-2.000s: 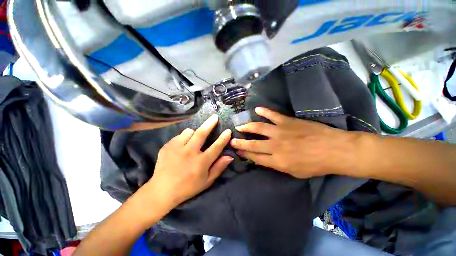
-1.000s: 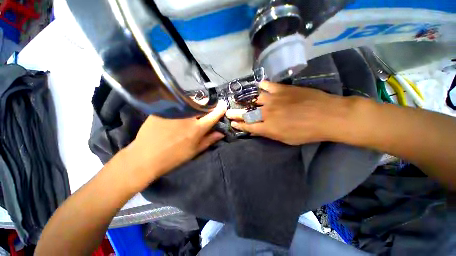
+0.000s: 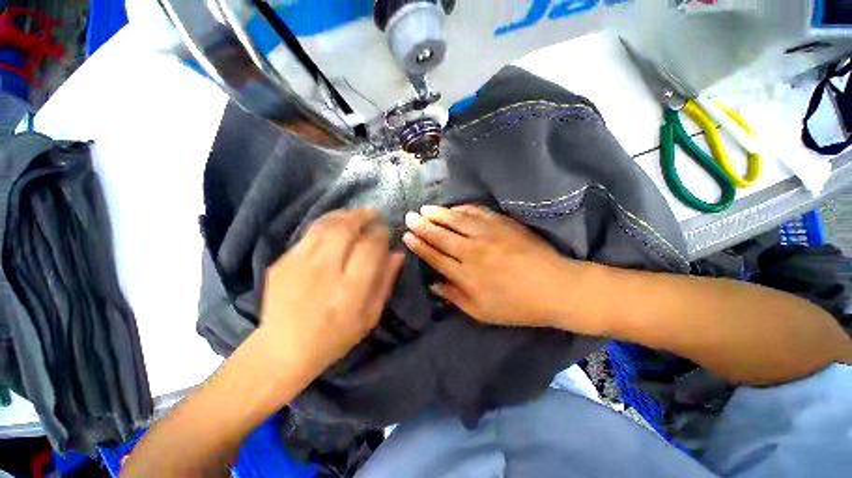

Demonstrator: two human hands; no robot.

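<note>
A dark grey garment piece (image 3: 532, 168) with yellowish topstitched seams lies bunched under the sewing machine head (image 3: 486, 56) and hangs over the table's front edge. My left hand (image 3: 327, 280) is on the cloth left of the needle area, blurred, with its fingers curled down; whether it grips the cloth is hidden. My right hand (image 3: 495, 266) lies on the cloth just in front of the tension assembly (image 3: 420, 135), fingers close together, pressing the cloth. The needle and presser foot cannot be made out in the bright glare.
Shears (image 3: 696, 140) with green and yellow handles lie at the right. A folded dark grey pile (image 3: 65, 280) lies at the left. An edge ruler (image 3: 747, 217) runs along the front right. A black strap (image 3: 827, 112) is at the far right. Blue crates with dark pieces stand below.
Both hands have moved back from the needle area toward the wearer. The cloth has shifted, with its topstitched seams now spread at right. The view has shifted, and the shears show fully.
</note>
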